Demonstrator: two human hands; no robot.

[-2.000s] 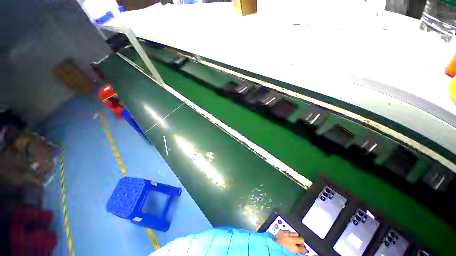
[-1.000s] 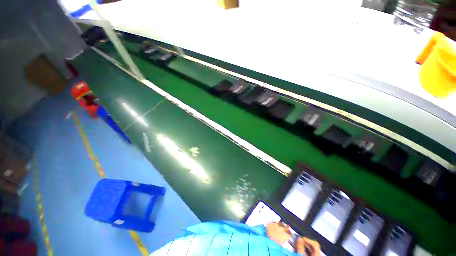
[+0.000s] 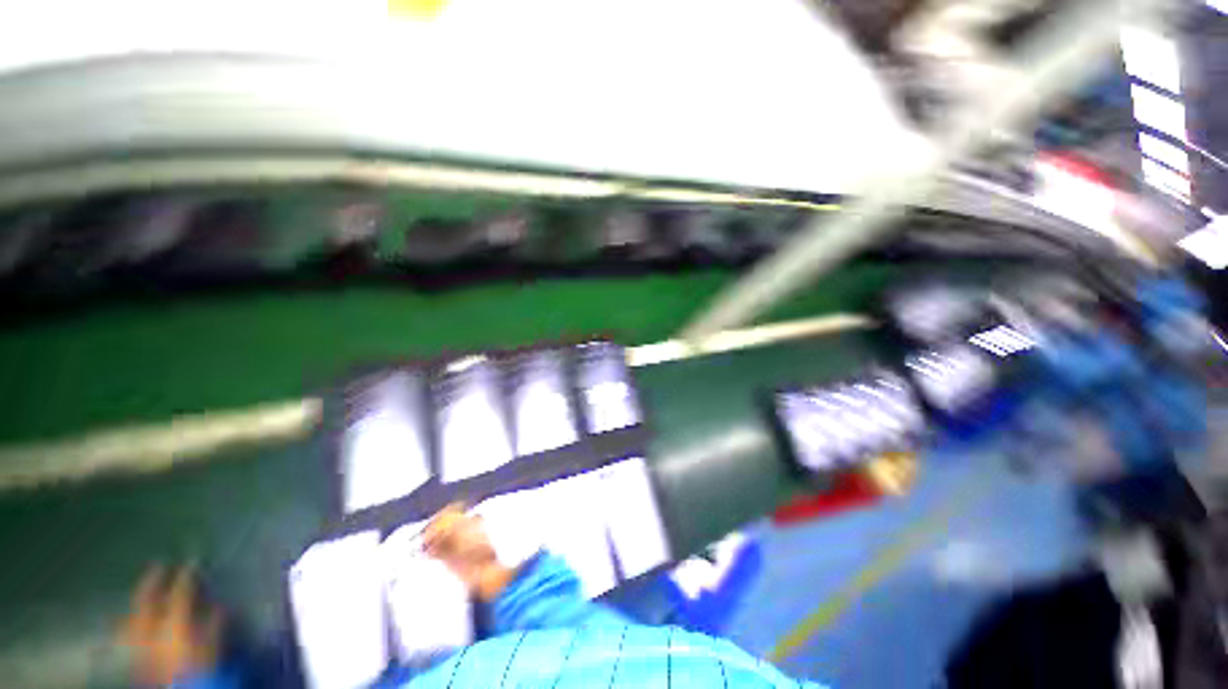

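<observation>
Several smartphones [image 3: 342, 612], whitish under glare, lie in the pockets of a black tray in front of me. A second black tray of phones [image 3: 388, 451] lies behind it. My right hand [image 3: 461, 541] is over the near tray, at the upper part of the phones; blur hides whether it holds anything. My left hand [image 3: 173, 626] is at the lower left, over the dark-green bench beside the near tray, fingers blurred. The whole view is smeared by motion.
A green conveyor belt [image 3: 256, 337] with blurred dark holders runs behind the trays, under a white shelf [image 3: 539, 94]. A pale post [image 3: 808, 256] slants at centre right. More phone trays [image 3: 851, 424] lie right. People in blue [image 3: 1104, 364] are at far right.
The view has swung to the right, so the stool has left the picture and other trays and people show. My left hand is now apart from my right, left of the tray.
</observation>
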